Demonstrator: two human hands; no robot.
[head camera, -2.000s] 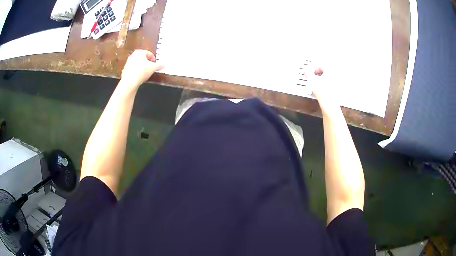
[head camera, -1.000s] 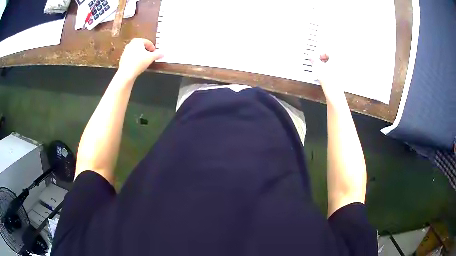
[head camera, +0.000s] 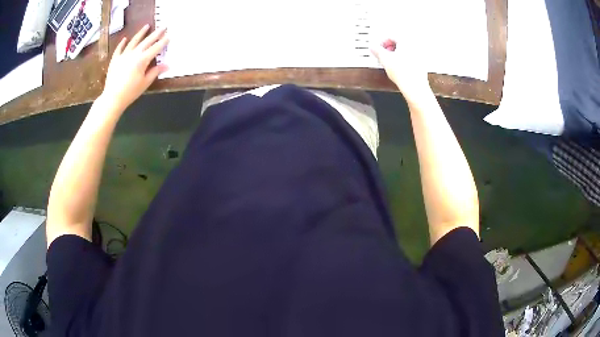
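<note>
A large white marker paper (head camera: 263, 36) lies flat on the brown table, with short dark printed marks along its left edge and in a column near my right hand. My left hand (head camera: 135, 66) is open with fingers spread, its fingertips at the paper's left edge by the near corner. My right hand (head camera: 402, 62) rests on the near part of the paper, right of the printed column. Its fingers are partly curled and washed out, so any grip on the paper cannot be told.
A calculator (head camera: 77, 27) lies on loose sheets at the left, beside a thin wooden ruler (head camera: 104, 29) and a white packet (head camera: 34, 25). Dark blue cloth (head camera: 582, 59) with white paper (head camera: 531, 72) hangs at the right. The table's front edge (head camera: 263, 77) is near my body.
My left hand has opened from a closed grip at the paper's corner and spread its fingers. More white paper shows beside the blue cloth at the right. The view has shifted.
</note>
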